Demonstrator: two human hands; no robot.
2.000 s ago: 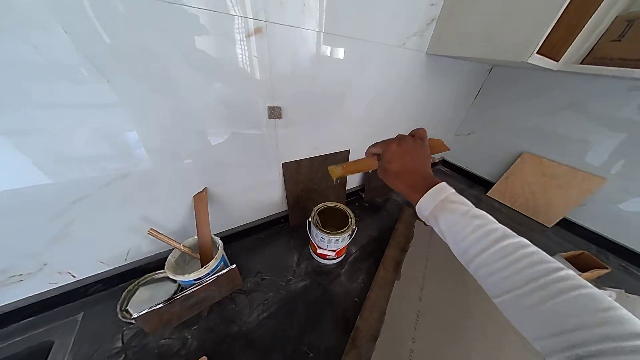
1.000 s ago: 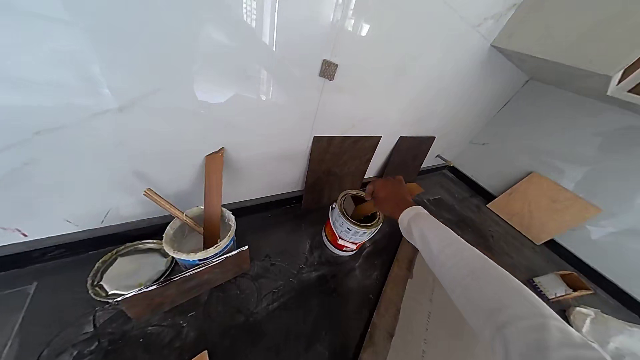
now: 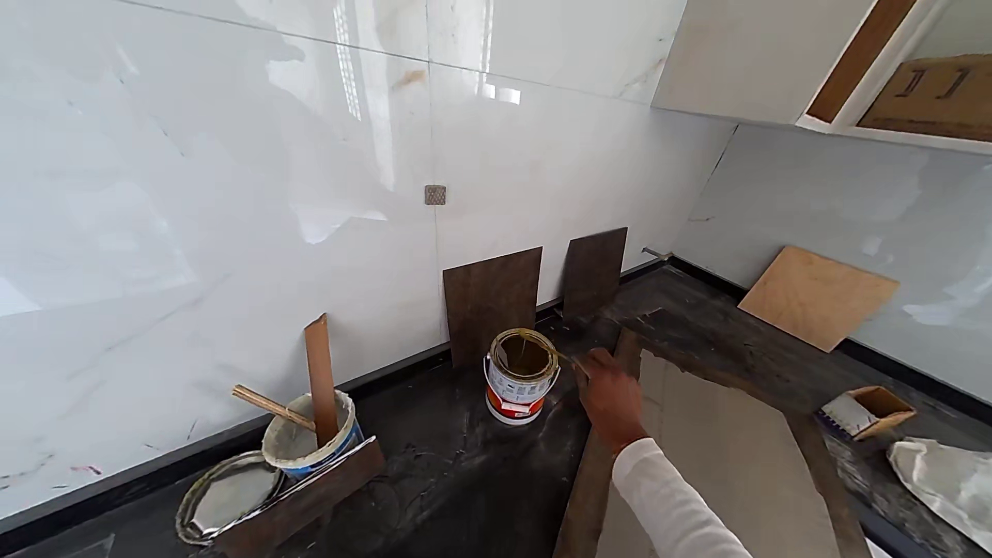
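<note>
My right hand, in a white sleeve, holds a thin flat stick whose far end reaches the mouth of an open metal can. The can has a wire handle and a white and red label, and brownish material shows inside. It stands on the black countertop. Beneath my forearm lies a large pale panel with brown edges. My left hand is not in view.
At the left stands a plastic bucket holding wooden sticks, beside a round lid and a brown strip. Dark boards lean on the tiled wall. A plywood piece, small open box and white bag are at the right.
My right hand held the stick raised above the can, then lowered it into the can's mouth. Now the hand is lower and to the right of the can, with the stick at the rim.
</note>
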